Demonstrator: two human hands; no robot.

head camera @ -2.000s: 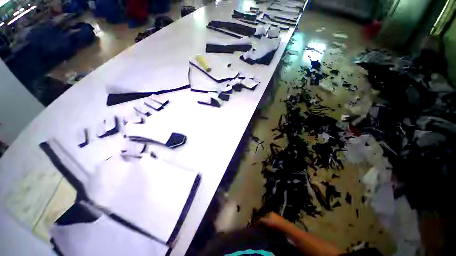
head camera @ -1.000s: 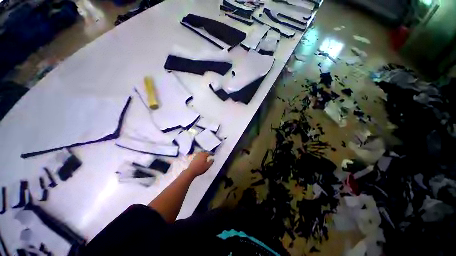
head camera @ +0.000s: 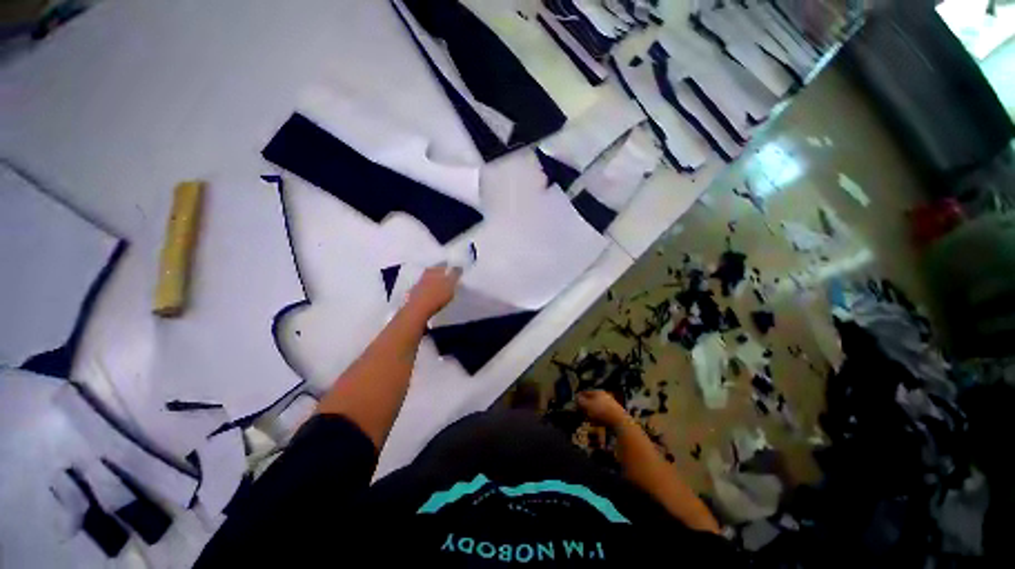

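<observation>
My left hand [head camera: 434, 293] is bare and reaches over the white table to the edge of a cut panel stack [head camera: 534, 250], white paper over dark cloth. Something white shows at its fingertips; whether it grips anything is unclear. A dark strip-like panel [head camera: 373, 183] lies just beyond the hand. Dark cloth [head camera: 484, 339] shows under the paper at the table edge. My right hand [head camera: 599, 407] hangs low beside the table, above the floor; it is small and blurred, and its fingers are unclear.
A yellow roll [head camera: 179, 249] lies at the left beside large white-topped panels [head camera: 223, 300]. Small cut parts [head camera: 117, 511] lie at lower left. Long dark panels [head camera: 484, 72] and narrow strips [head camera: 712, 100] lie farther along. Dark offcuts [head camera: 729, 272] litter the floor at right.
My view has moved along the table. My left hand has moved from the small white pieces to the larger panel stack. My right hand, unseen one second ago, shows again.
</observation>
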